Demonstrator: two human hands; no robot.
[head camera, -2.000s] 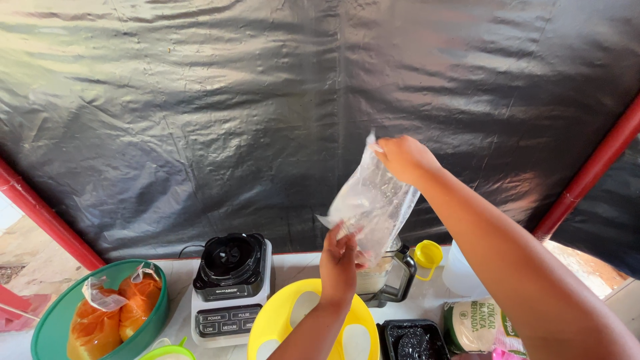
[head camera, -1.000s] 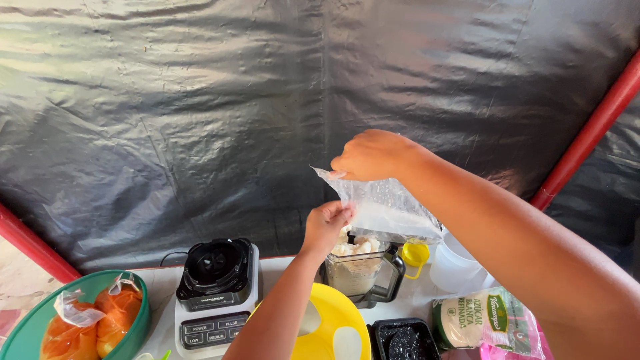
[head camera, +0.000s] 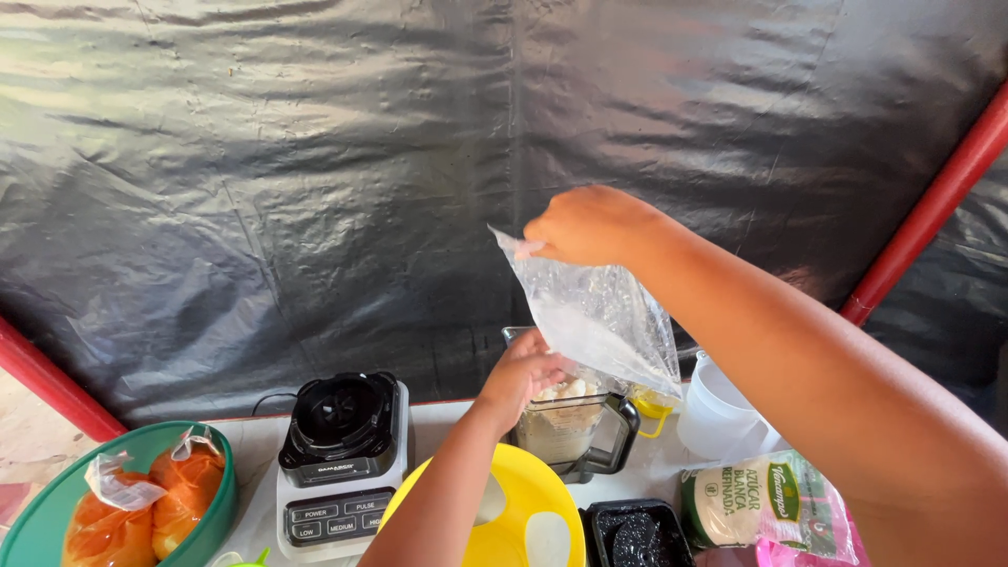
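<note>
My right hand (head camera: 594, 228) pinches the upper corner of a clear plastic bag (head camera: 598, 315) that hangs tilted, with whitish residue on its inside. Lower and to the left, my left hand (head camera: 524, 374) touches the bag's lower edge over a blender jar (head camera: 559, 433). Pale chunks and a whitish content show in the jar, whose black handle points right. The black and white blender base (head camera: 342, 441) stands apart at the left, with no jar on it. In front of the jar is a yellow bowl (head camera: 563, 480), partly behind my left forearm.
At left, a green basin (head camera: 228, 488) holds knotted bags (head camera: 185, 488) with orange contents. A yellow lid (head camera: 654, 409), a white bucket (head camera: 713, 417), a black tray (head camera: 598, 543) and a bag of refined white sugar (head camera: 732, 504) stand right. Black plastic sheeting (head camera: 394, 197) hangs behind.
My left hand has moved from the side of the bag to its lower edge. The bag, nearly level one second ago, now hangs down more steeply from my right hand.
</note>
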